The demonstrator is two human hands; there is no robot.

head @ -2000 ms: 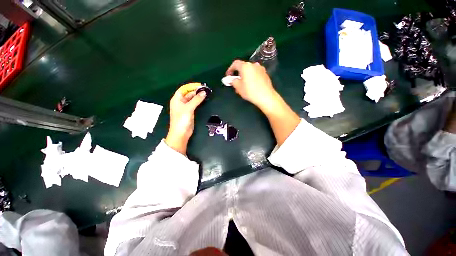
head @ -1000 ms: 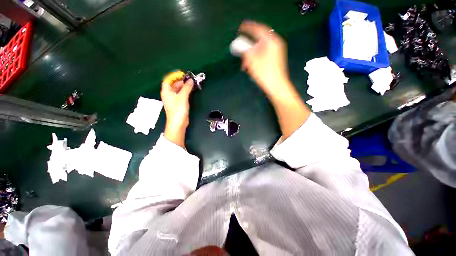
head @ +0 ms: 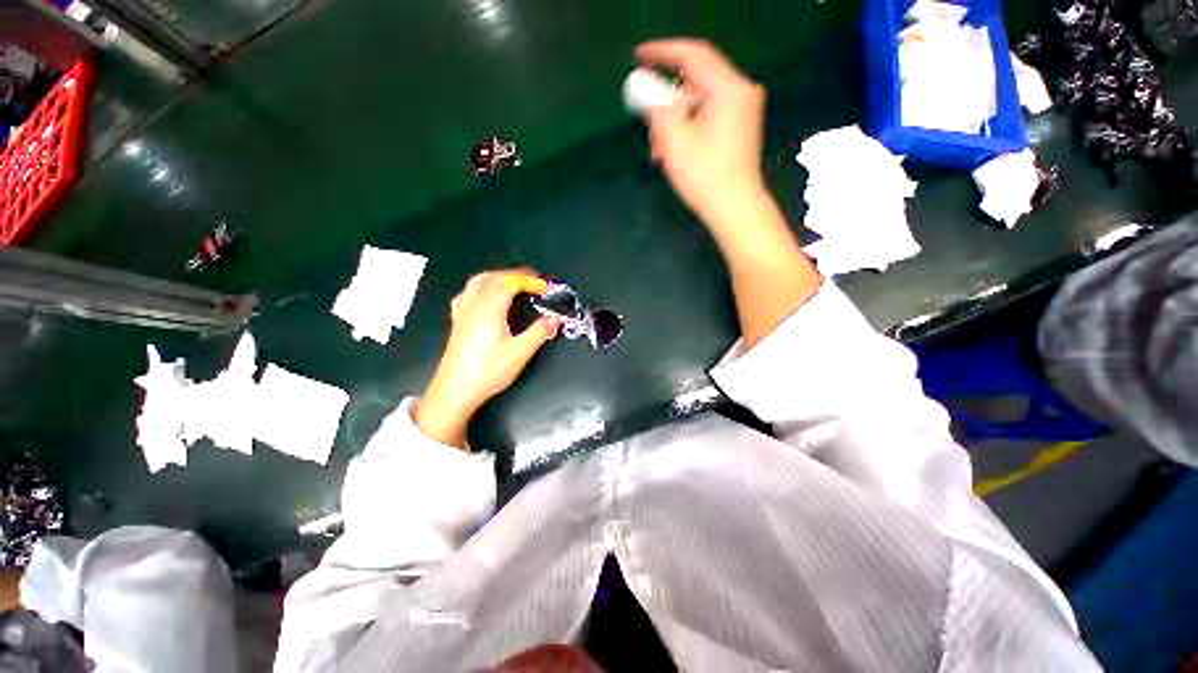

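My left hand [head: 493,339], with a yellow finger cot on a fingertip, has its thumb and finger around the left end of a dark, glossy workpiece [head: 604,327] near the bench's front edge. Whether it is lifted off the bench I cannot tell. My right hand [head: 709,125] is raised further out to the right and pinches a small white wiping cloth [head: 650,91]. Another small dark workpiece [head: 494,157] lies on the green bench beyond my left hand.
White wipes lie at left [head: 381,292], far left [head: 241,402] and right [head: 857,204]. A blue bin [head: 953,147] of wipes and a dark heap of parts [head: 1117,92] are at right. A metal post [head: 132,292] and red crate [head: 46,151] are at left. Sleeves of other people show at both sides.
My left hand let go of one workpiece, which now lies further out, and came back to the one near the edge. My right hand moved outward and right, still with the cloth.
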